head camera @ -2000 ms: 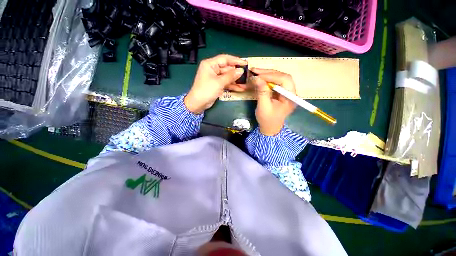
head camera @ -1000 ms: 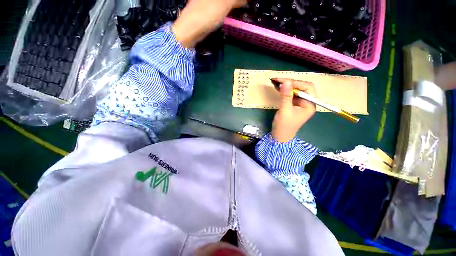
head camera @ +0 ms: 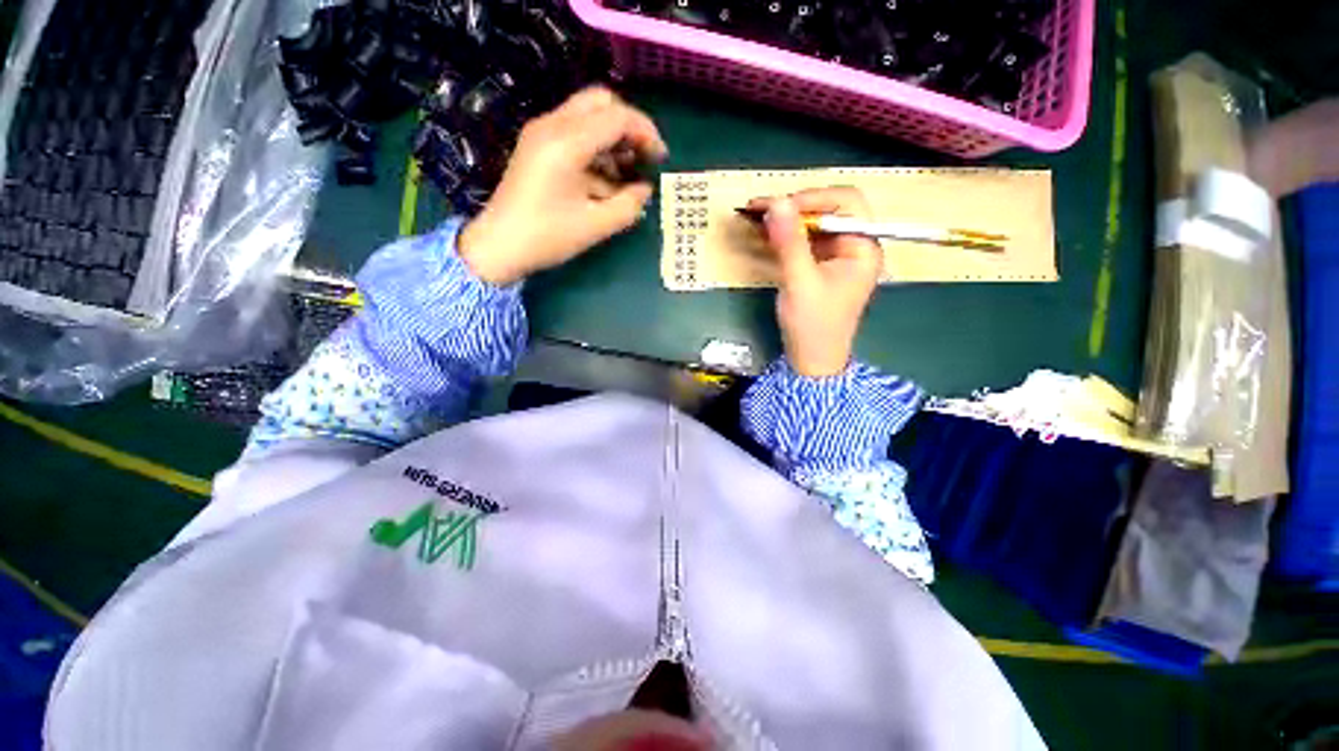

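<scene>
My left hand (head camera: 570,188) is raised just left of the tan card, with a small black part (head camera: 623,162) between thumb and fingers; the part is blurred and half hidden. My right hand (head camera: 827,261) is over the card and holds the pen-like tool (head camera: 918,231), white and gold, its dark tip pointing left. The tan card (head camera: 969,220) lies flat on the green bench, with rows of tiny round marks (head camera: 687,220) at its left end. I cannot tell if the tip touches the card.
A pink basket (head camera: 822,91) of black parts stands beyond the card. A loose heap of black parts (head camera: 441,74) lies behind my left hand. A tray of black parts (head camera: 88,162) in clear plastic is far left. Wrapped tan cards (head camera: 1212,338), white scraps (head camera: 1050,407) and another person's arm (head camera: 1304,147) are right.
Since one second ago, my left hand has come back from the basket's near left corner towards the card, with a dark part in its fingers. My right hand has shifted left relative to the card, towards the marks.
</scene>
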